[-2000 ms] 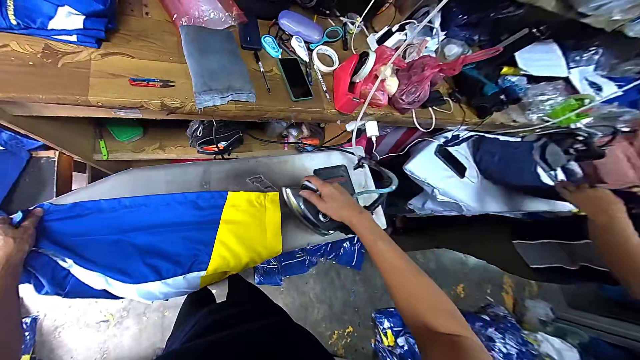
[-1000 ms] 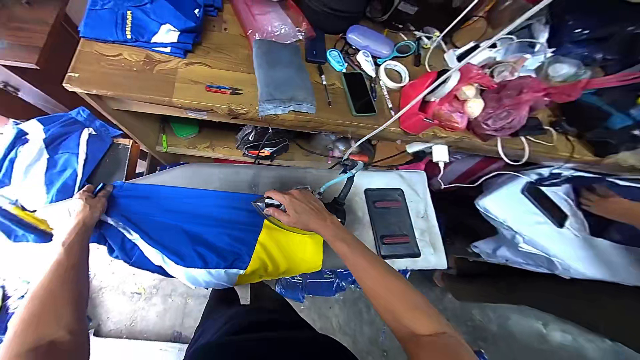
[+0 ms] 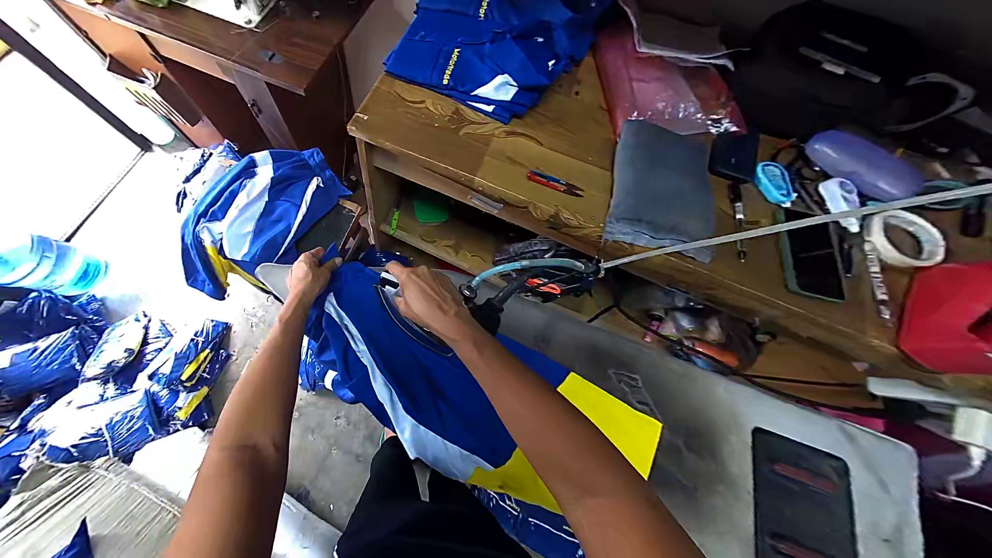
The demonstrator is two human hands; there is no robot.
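Note:
A blue, white and yellow garment piece (image 3: 465, 387) lies along the grey ironing board (image 3: 697, 403). My left hand (image 3: 310, 275) pinches its blue fabric at the board's narrow left end. My right hand (image 3: 426, 298) grips a steam iron (image 3: 415, 322), whose dark soleplate edge rests on the blue part close to my left hand; my hand and forearm hide much of it. From the back of the iron a light blue hose (image 3: 527, 263) curves away. On the board's wide right end sits a black iron rest pad (image 3: 802, 488).
Beyond the board stands a wooden table (image 3: 480, 155) with folded blue garments (image 3: 496, 62), red-handled thread snips (image 3: 555, 184), a phone (image 3: 810, 252) and a tape roll (image 3: 904, 238). A pale cord (image 3: 775, 229) crosses above. More garments (image 3: 256, 209) and bagged bundles (image 3: 116, 372) lie left.
The iron in my right hand has moved from the rest pad, over the yellow end, to the blue part near my left hand. The view has swung left, and the other person's hand is out of view.

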